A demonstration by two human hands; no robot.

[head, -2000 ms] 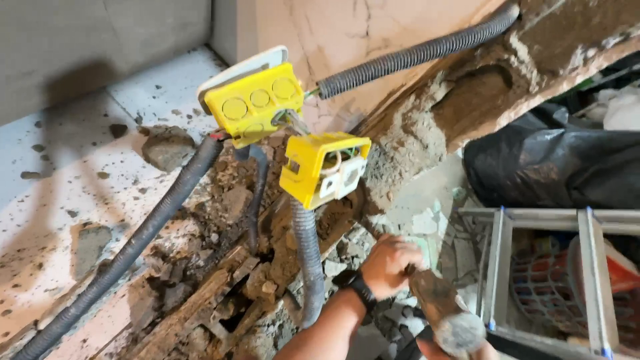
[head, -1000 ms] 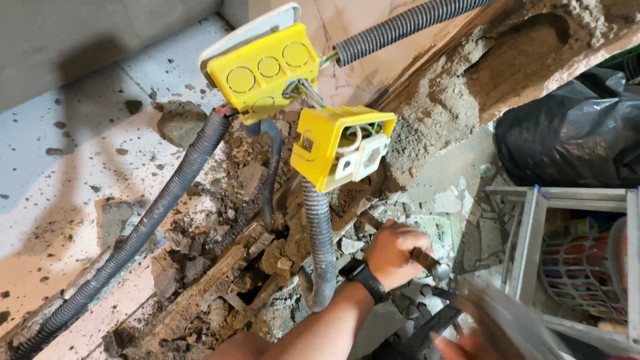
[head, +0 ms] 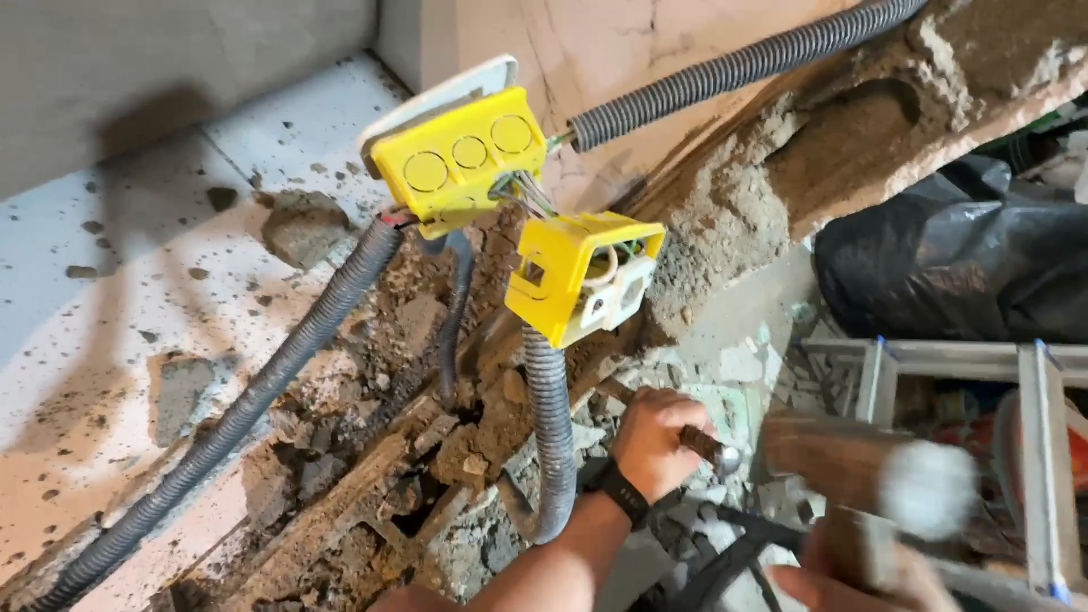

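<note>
My left hand [head: 659, 442], with a black watch on its wrist, grips a steel chisel [head: 705, 446]; its struck end points right and its other end meets the broken masonry. At the lower right, my right hand [head: 867, 569] holds a hammer [head: 850, 467], blurred, with its head right of the chisel's end. Above my left hand hangs a yellow electrical box [head: 544, 280] with a white socket module [head: 614, 297] in it. Wires link it to a second yellow box [head: 463, 157] with a white plate behind. Grey corrugated conduit [head: 552, 425] runs down from the nearer box.
More corrugated conduit crosses at left [head: 280, 365] and upper right [head: 731, 68]. Broken brick and mortar [head: 382, 510] lie along the opened wall edge. At right are a black plastic bag [head: 952, 255] and an aluminium ladder [head: 1045, 476], with a basket behind its rungs.
The hammer, over the chisel's end two seconds ago, now stands to the right of it. My left hand stays on the chisel near the rubble.
</note>
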